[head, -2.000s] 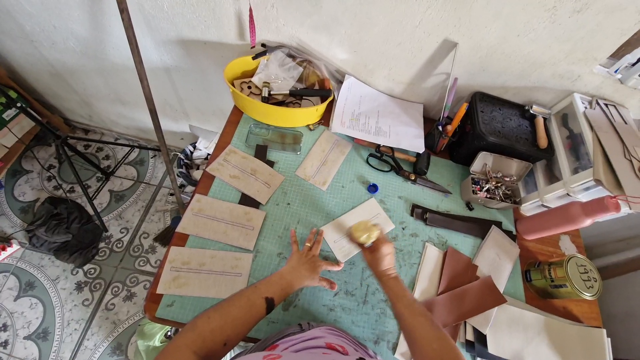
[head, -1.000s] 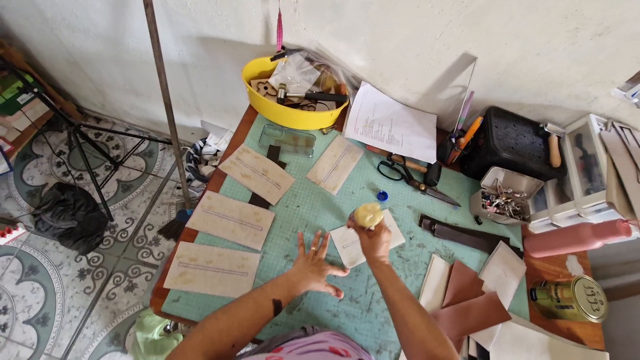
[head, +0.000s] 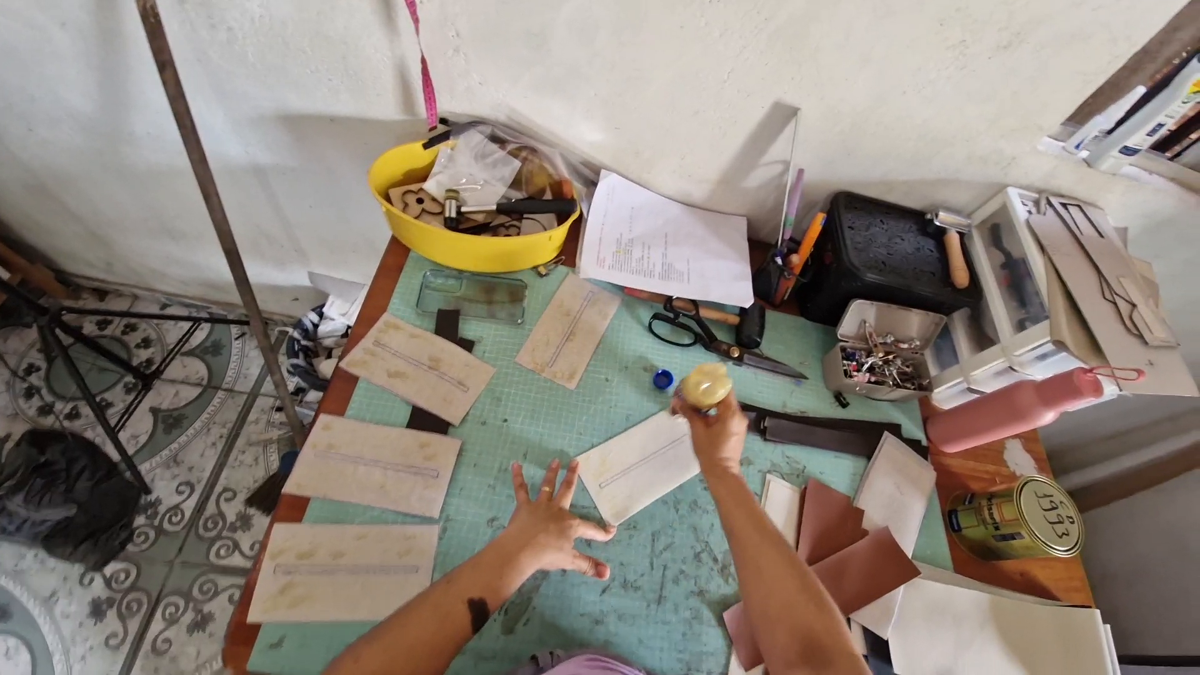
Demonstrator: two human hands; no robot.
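My right hand (head: 716, 433) grips a small bottle of yellowish glue or liquid (head: 705, 386), held over the upper right corner of a pale rectangular leather-like piece (head: 647, 467) with a long narrow outline marked on it. My left hand (head: 555, 525), fingers spread and holding nothing, is by the lower left edge of that piece, over the green cutting mat (head: 525, 422). Similar marked pieces lie to the left: one at lower left (head: 347, 589), one above it (head: 375, 466), one tilted (head: 419, 368) and one near the top (head: 568, 330). A blue cap (head: 664, 379) sits near the bottle.
A yellow basin (head: 469, 246) of tools, printed paper (head: 666, 239), black scissors (head: 698, 333) and a metal tin of small hardware (head: 886, 361) line the back. At right are a pink bottle (head: 1012, 410), a can (head: 1012, 518) and brown leather pieces (head: 862, 570).
My right hand has lifted the bottle from the middle of the pale piece toward its upper right corner. My left hand stays spread near the piece's lower left edge.
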